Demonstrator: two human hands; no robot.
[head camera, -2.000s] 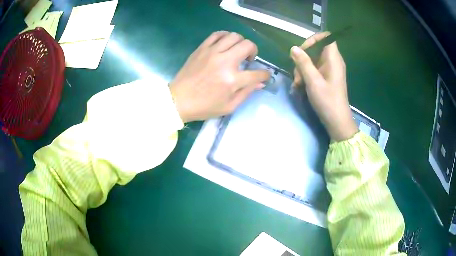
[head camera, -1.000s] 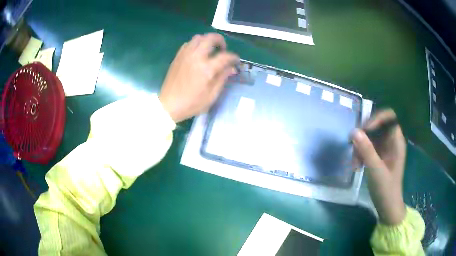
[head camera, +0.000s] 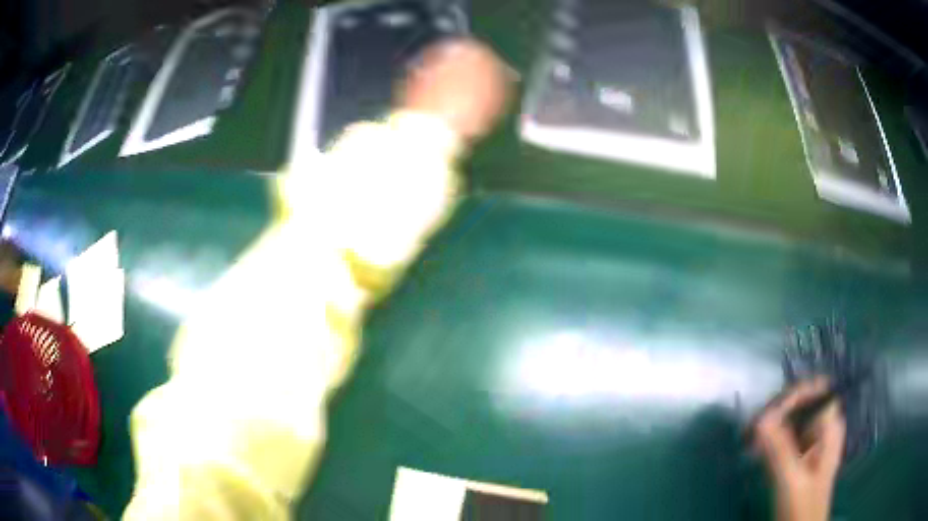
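Note:
My left hand (head camera: 463, 87) is blurred and stretched out to the far strip, over the right edge of a dark tablet back cover (head camera: 377, 56) with a white border. Its fingers cannot be made out, so I cannot tell whether it grips the cover. My right hand (head camera: 806, 432) is low at the right, cut off by the bottom edge, with slim black tweezers (head camera: 814, 409) between its fingers. It is at the near side of a loose pile of small dark slivers (head camera: 820, 348). The tweezer tip is too blurred to read.
More covers on white sheets lie along the far green strip, one at the right of my left hand (head camera: 621, 87), another at far right (head camera: 839, 127). A red fan (head camera: 51, 392) and pale cards (head camera: 95, 300) are at left. A part white, part black card (head camera: 432, 496) lies at the bottom edge.
The view has shifted towards the far strip. The cover and white sheet are gone from the near bench. My left hand has moved far forward, my right hand to the sliver pile.

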